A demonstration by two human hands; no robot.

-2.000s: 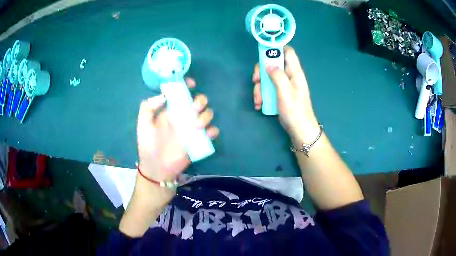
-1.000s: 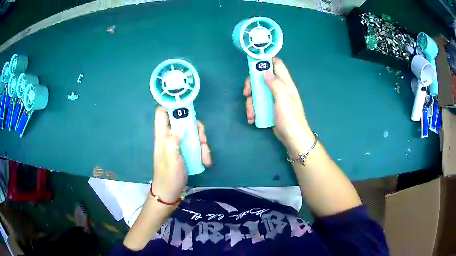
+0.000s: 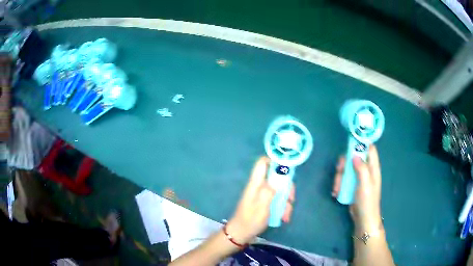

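My left hand (image 3: 255, 205) is closed around the handle of a light-blue handheld fan (image 3: 288, 141). The fan's round grille faces up and its small dark display shows below the head with blurred marks. My right hand (image 3: 367, 179) holds a second light-blue fan (image 3: 365, 122) by its handle, thumb on the front below the dark display. The two fans are apart, heads pointing away from me. Part of each handle is hidden by my fingers.
Several open fan units (image 3: 85, 78) with blue strips lie at the left. Small pale-blue parts (image 3: 165, 112) lie on the green bench (image 3: 207, 140). The black parts tray (image 3: 441, 135) is at the right edge. A pale rail (image 3: 249, 39) borders the dark green belt (image 3: 311, 26). White paper (image 3: 186, 231) is at the near edge.
The view has swung left, showing more of the open units and belt. Both hands still hold their fans. The left fan earlier tilted with its grille blurred; now its display faces up.
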